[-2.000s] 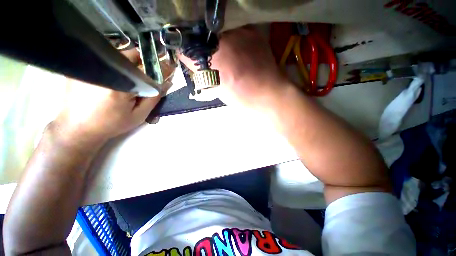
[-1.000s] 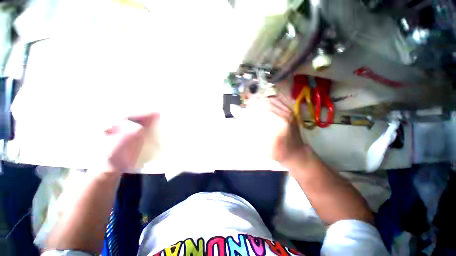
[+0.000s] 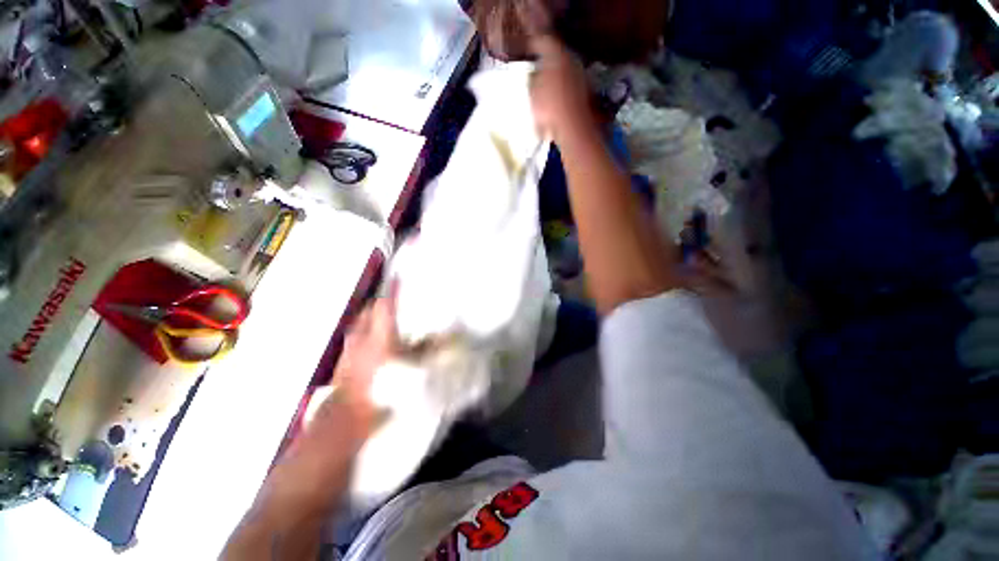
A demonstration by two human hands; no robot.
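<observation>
A large piece of white cloth (image 3: pixel 471 241) hangs lengthwise between my hands, beside the table's dark red edge, with its lower part bunched. My right hand (image 3: pixel 557 93) is stretched far forward and grips the cloth's upper end; its fingers are blurred. My left hand (image 3: pixel 367 356) is low at the cloth's left side, against its bunched part. It is blurred, and its grip cannot be made out.
The Kawasaki sewing machine (image 3: pixel 131 186) stands at the left. Scissors with red and yellow loops (image 3: pixel 203 323) lie on a red patch (image 3: pixel 131 296). Black-handled scissors (image 3: pixel 348 162) lie on the tabletop behind. Pale cloth (image 3: pixel 674 153) is piled beyond my right arm. A brown object (image 3: pixel 613 27) is at the top.
The view has swung right, from the needle area to the table's side. My hands have left the machine bed, and the white cloth now hangs between them.
</observation>
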